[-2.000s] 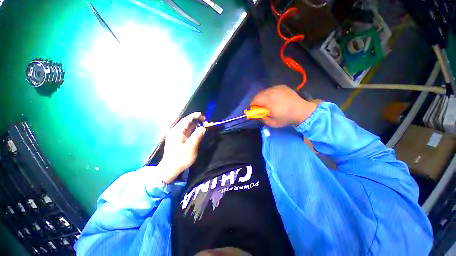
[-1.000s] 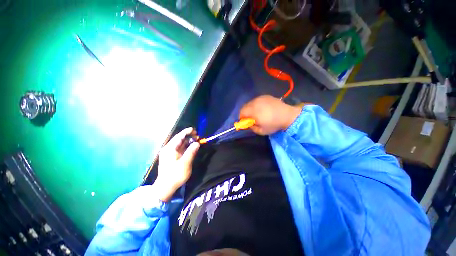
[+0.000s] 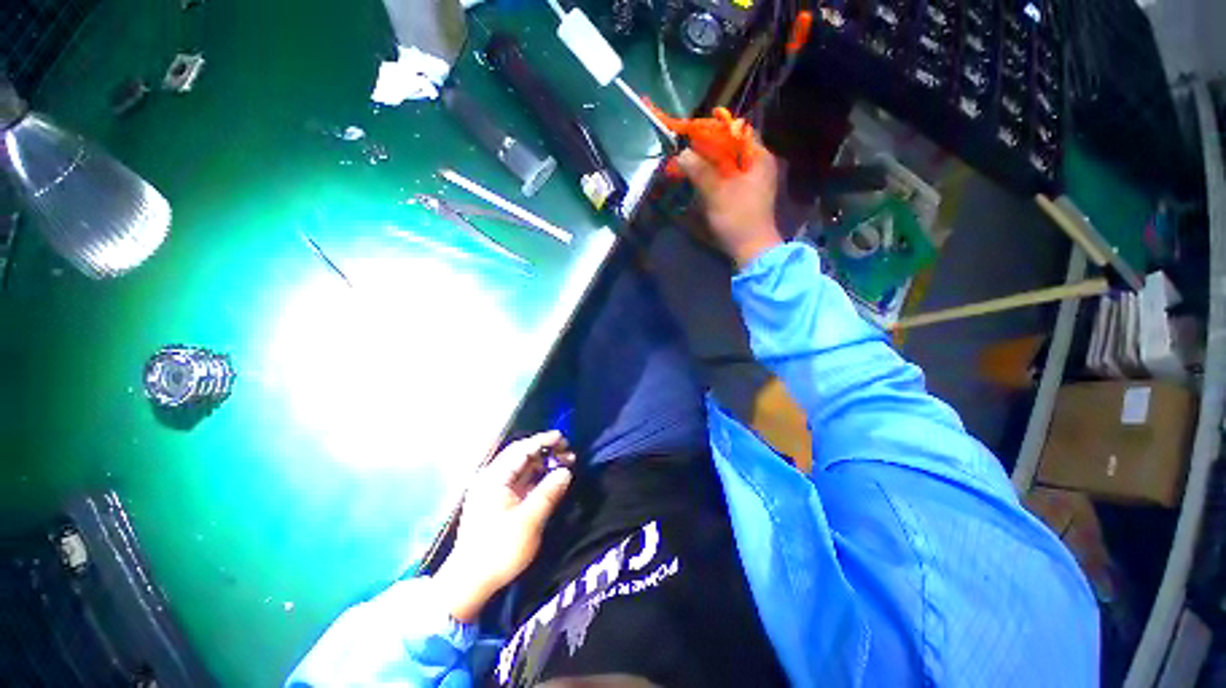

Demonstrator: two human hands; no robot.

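Note:
My left hand [image 3: 504,524] is over my lap at the bench edge. Its fingertips pinch a small dark part [image 3: 549,461], mostly hidden by the fingers. My right hand [image 3: 733,199] is raised at the bench's right edge, closed around the orange air blow gun [image 3: 722,139]; its nozzle cannot be made out. A black-and-silver ringed round module [image 3: 188,380] lies on the green mat [image 3: 161,524], left of the lamp glare.
Tweezers [image 3: 471,212], a pale strip [image 3: 508,206], a dark cylinder [image 3: 551,108] and a white cord switch [image 3: 588,45] lie toward the far right. A ribbed lamp shade [image 3: 88,195] stands left. Parts trays [image 3: 941,67] are at top right, with a cardboard box [image 3: 1116,448] below.
My right hand has moved up and away from my left hand, taking the orange tool to the bench edge. My left hand still holds the small part. The view has shifted, showing more of the far bench.

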